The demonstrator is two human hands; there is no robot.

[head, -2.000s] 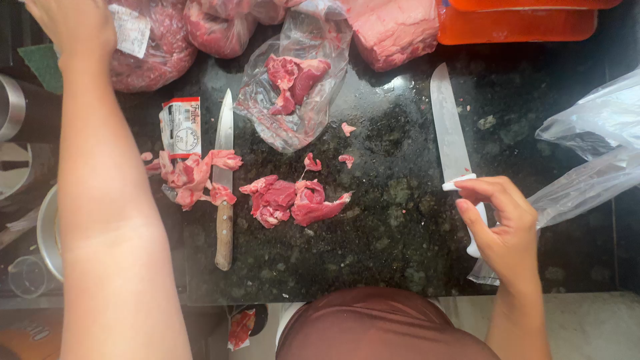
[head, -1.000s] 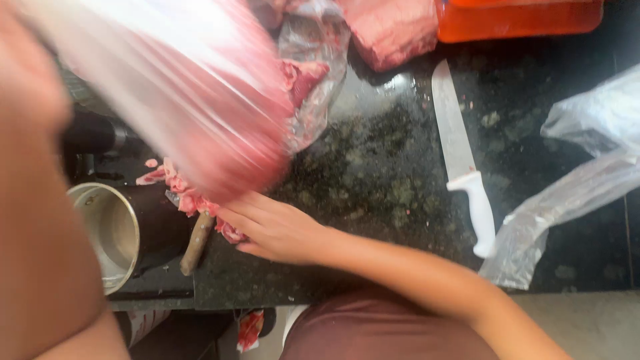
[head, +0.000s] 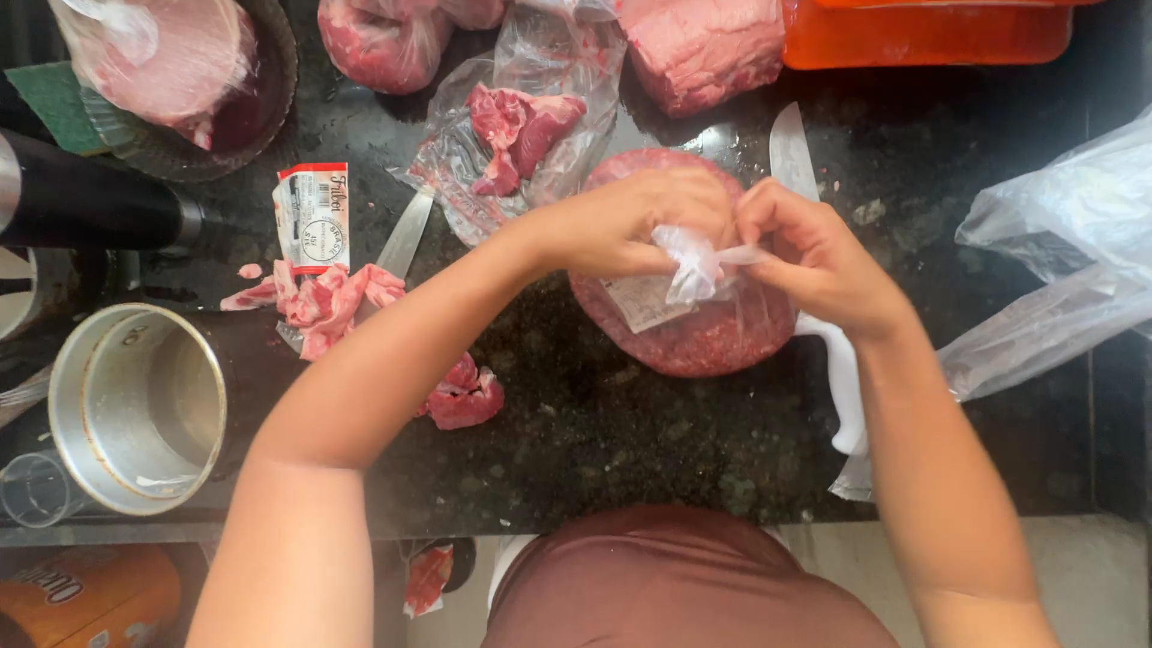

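Observation:
A clear plastic bag of ground meat [head: 720, 337] lies on the dark stone counter in front of me. Above it, my left hand [head: 652, 220] grips the bag's knotted neck [head: 693, 261], and the fingers of my right hand [head: 810, 256] pinch a twisted end of the same plastic. Behind my right hand lies a white-handled knife [head: 794, 148], partly hidden. Under my left forearm are fatty meat trimmings [head: 324, 301], a second knife's blade [head: 408, 234] and a piece of red meat [head: 463, 394]. More raw meat [head: 517, 130] rests on an opened plastic bag.
Bagged meat sits in a glass dish [head: 279, 117] at the back left. Nearer are a metal pot [head: 135, 409] and a clear cup [head: 38, 490]. A large meat piece [head: 706, 49] and an orange container [head: 927, 36] stand behind; plastic bags [head: 1062, 216] lie at the right.
The bag of ground meat, at the back left earlier, has come to the middle of the counter. My right hand has left the trimmings and now holds the bag's plastic end.

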